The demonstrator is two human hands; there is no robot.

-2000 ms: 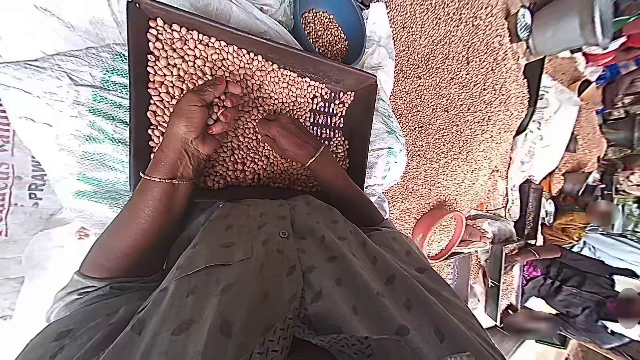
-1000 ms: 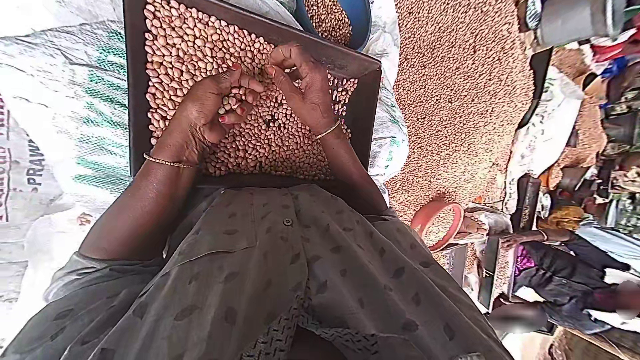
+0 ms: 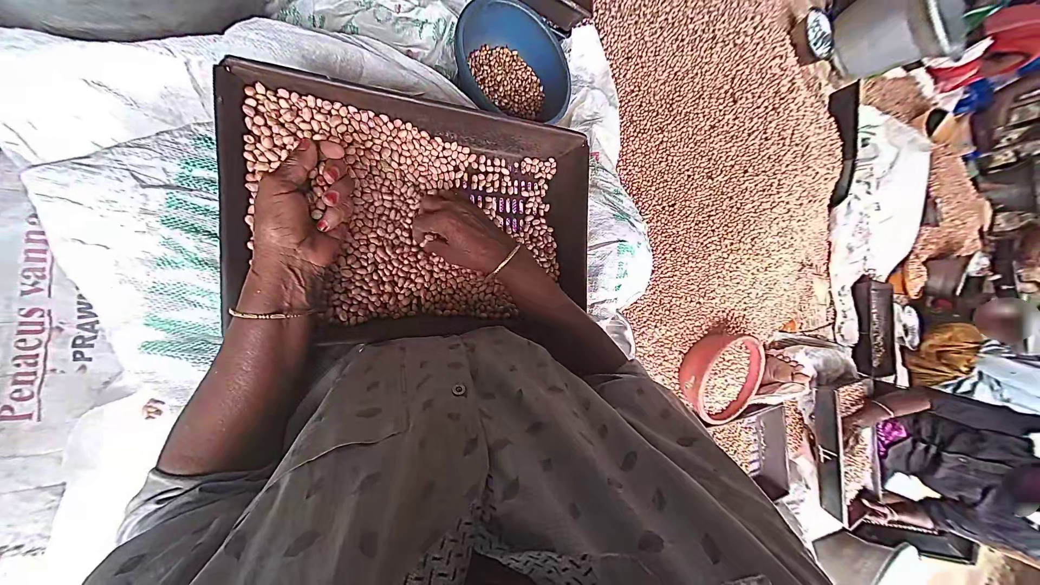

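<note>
A dark rectangular tray [image 3: 573, 236] with raised sides lies before my lap, spread with shelled nuts or beans [image 3: 382, 179], likely peanuts. Over its left part my left hand [image 3: 305, 203] is turned palm up, fingers curled around several nuts. My right hand [image 3: 459, 231] is lower on the right, its bent fingers touching the nuts; whether it holds one is hidden. Purple-marked tray bottom shows through the nuts just right of this hand. A bangle circles each wrist.
Behind the tray stands a blue bowl [image 3: 561, 73] partly filled with nuts. White woven sacks [image 3: 106, 219] lie left. A broad layer of nuts [image 3: 715, 162] covers the ground on the right, with a reddish bowl [image 3: 756, 366] and another person [image 3: 959, 455] working at a tray.
My right hand has moved away from my left hand, where it was a second ago, down to the nuts at the right. My left hand still holds nuts.
</note>
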